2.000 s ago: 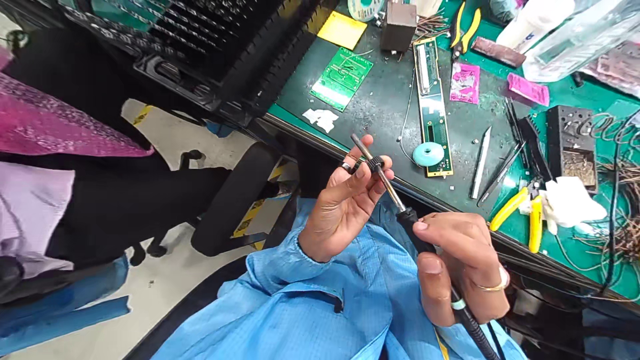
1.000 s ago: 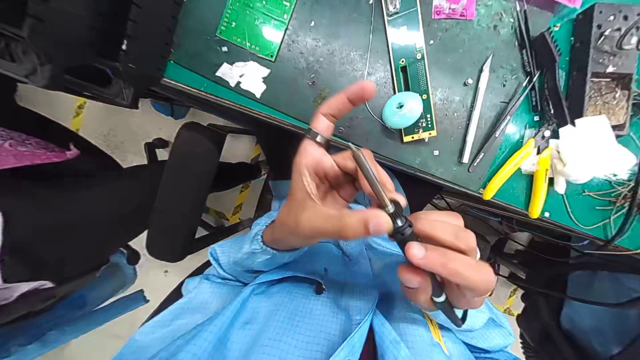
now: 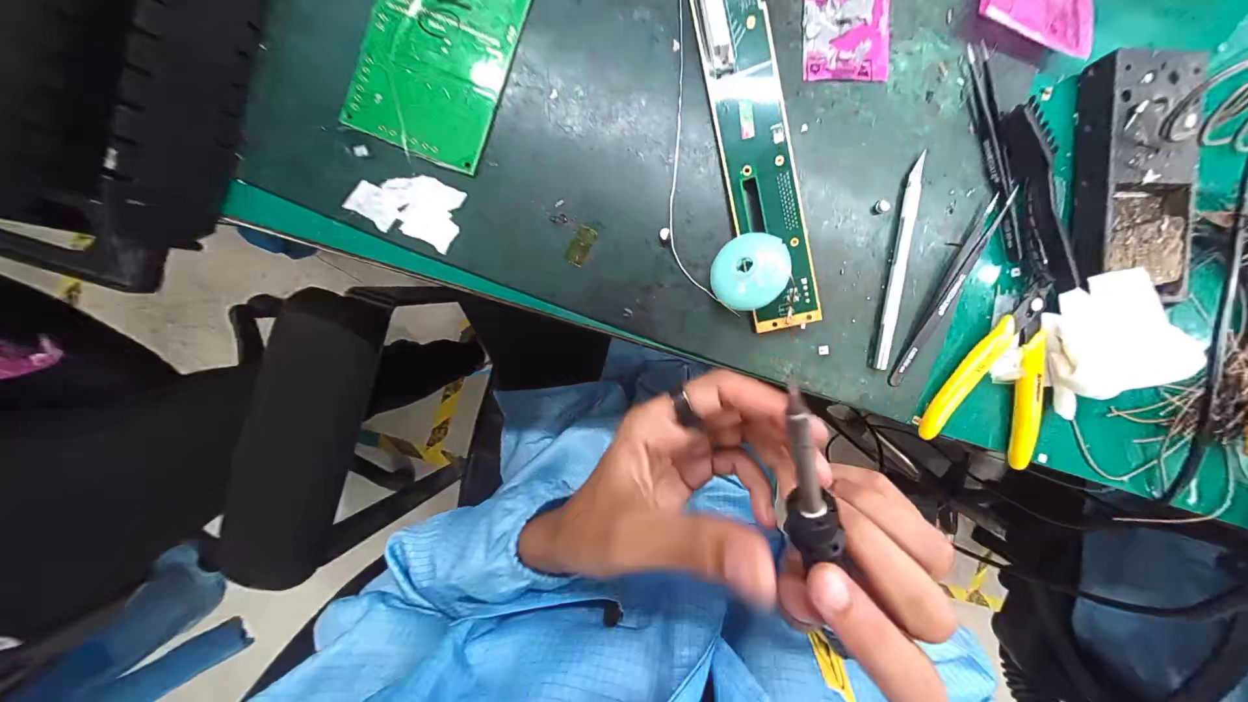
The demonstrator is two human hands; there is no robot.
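Note:
My right hand (image 3: 877, 575) is closed around the black handle of a soldering iron (image 3: 804, 458), whose metal barrel and tip point up toward the bench. My left hand (image 3: 663, 487), wearing a dark ring, is just left of the iron with thumb and fingers spread; the thumb is blurred, and nothing shows in its grasp. Both hands are over my lap, in front of the bench edge. Beyond them a long green circuit board (image 3: 765, 146) lies on the bench mat, with a round turquoise spool (image 3: 751, 271) on its near end and a thin wire beside it.
A green circuit board (image 3: 439, 78) and torn white paper (image 3: 409, 210) lie at left. To the right are a craft knife (image 3: 902, 258), tweezers (image 3: 955, 288), yellow-handled pliers (image 3: 1029, 400), white tissue (image 3: 1126, 331) and a black soldering-iron stand (image 3: 1136, 166). An office chair (image 3: 292, 439) stands at lower left.
My left hand was at the iron's metal barrel two seconds ago and is now off it, fingers apart. My right hand has kept hold of the handle. The view has moved closer to the bench.

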